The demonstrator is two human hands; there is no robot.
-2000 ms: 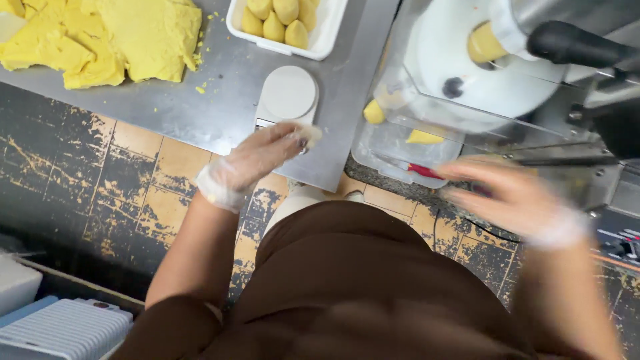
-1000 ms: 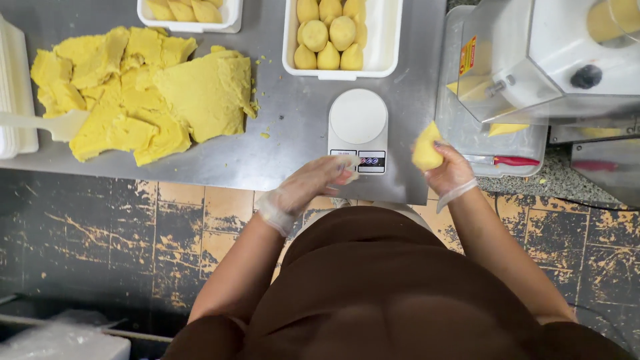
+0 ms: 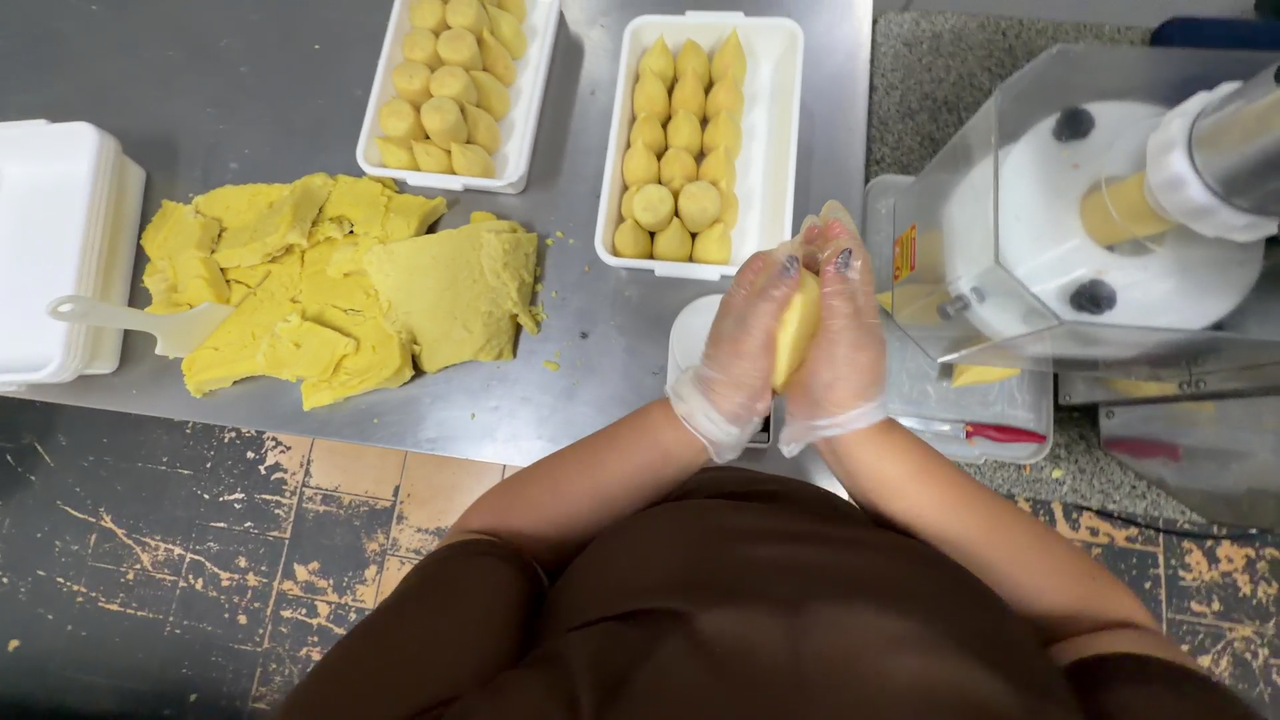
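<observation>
My left hand [image 3: 745,340] and my right hand [image 3: 840,335], both in clear plastic gloves, are pressed together around a piece of yellow dough [image 3: 796,330]. They are above the right part of a white kitchen scale [image 3: 685,335], which they partly hide. Beyond them, a white tray [image 3: 770,130] holds rows of pointed dough pieces, with two round-ended ones on top. A second white tray [image 3: 535,120] to its left also holds shaped dough. A large slab of yellow dough [image 3: 300,290] lies on the steel table.
A white plastic scraper [image 3: 140,318] touches the slab's left side, beside stacked white trays [image 3: 65,250]. On the right, a machine with a clear guard [image 3: 1010,230] stands over a plastic tray [image 3: 1040,400]; a red-handled knife [image 3: 1000,433] rests there. The steel table's edge [image 3: 450,455] faces me.
Two seconds ago my right hand was by the red-handled knife; one second ago it held the dough piece alone. My hands have since come together around that piece. The view has shifted.
</observation>
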